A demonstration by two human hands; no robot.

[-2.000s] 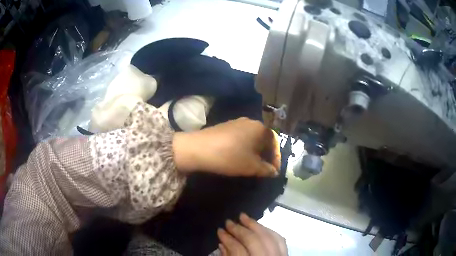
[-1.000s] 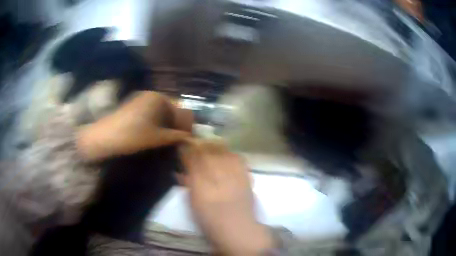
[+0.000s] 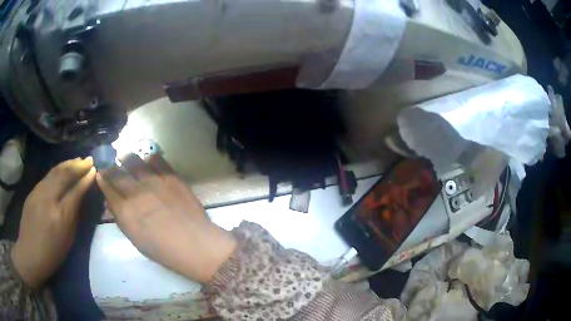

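Note:
Black fabric (image 3: 75, 266) lies at the far left of the table, partly hidden by my hands. My left hand (image 3: 53, 219) is on it, thumb and fingers together at its edge, just below the presser foot. My right hand (image 3: 159, 216) lies beside it, fingertips meeting the left ones near the needle area; what its fingertips grip is hidden. The off-white sewing machine (image 3: 250, 31) arches above, with its presser foot area (image 3: 103, 153) in bright lamp light.
A shaggy black bundle (image 3: 282, 135) sits under the machine arm. A smartphone (image 3: 394, 210) with a reddish screen and white cable lies on the front edge. White cloth or paper (image 3: 482, 119) drapes at the right end. Crumpled cream pieces (image 3: 488, 269) are at the lower right.
The view has swung right, bringing the phone and cream pieces into sight. My right hand has come up from the lower fabric to beside my left hand near the needle.

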